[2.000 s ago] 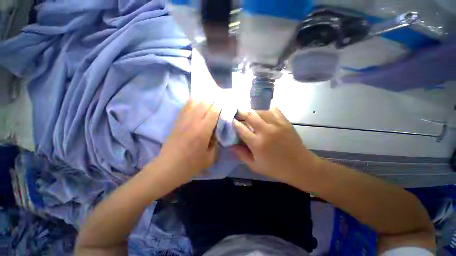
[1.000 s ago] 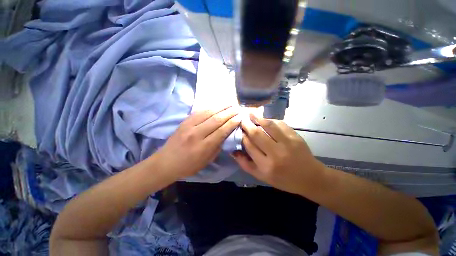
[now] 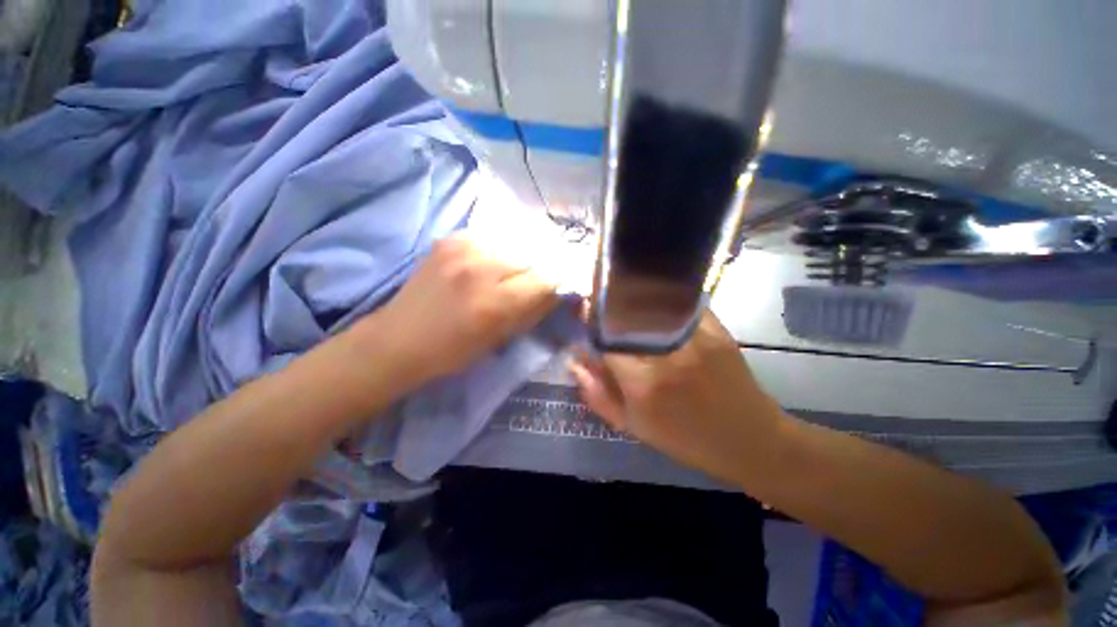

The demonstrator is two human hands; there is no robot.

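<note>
A large heap of blue-grey garment (image 3: pixel 245 221) lies left of the needle area, and part of it reaches under my left hand. My left hand (image 3: pixel 472 306) holds the cloth near the needle area. My right hand (image 3: pixel 668 386) is close to its right, with the thumb at the cloth edge; the glossy chrome-edged part (image 3: pixel 680 159) hides most of its fingers. The needle and presser foot are hidden by glare and this part. The white machine head (image 3: pixel 906 86) with a blue stripe stands above.
A ribbed grey knob (image 3: pixel 848 316) and a metal lever (image 3: pixel 1035 235) are on the right. A thin rod (image 3: pixel 919 359) crosses the bed. A ruled scale (image 3: pixel 557 419) runs along the front edge. More garments (image 3: pixel 306 551) lie below left. A blue basket (image 3: pixel 864 588) is at lower right.
The view has shifted, so the glossy part looks larger and covers my right fingers. My left hand has drawn slightly back left with the cloth, and more of the scale shows.
</note>
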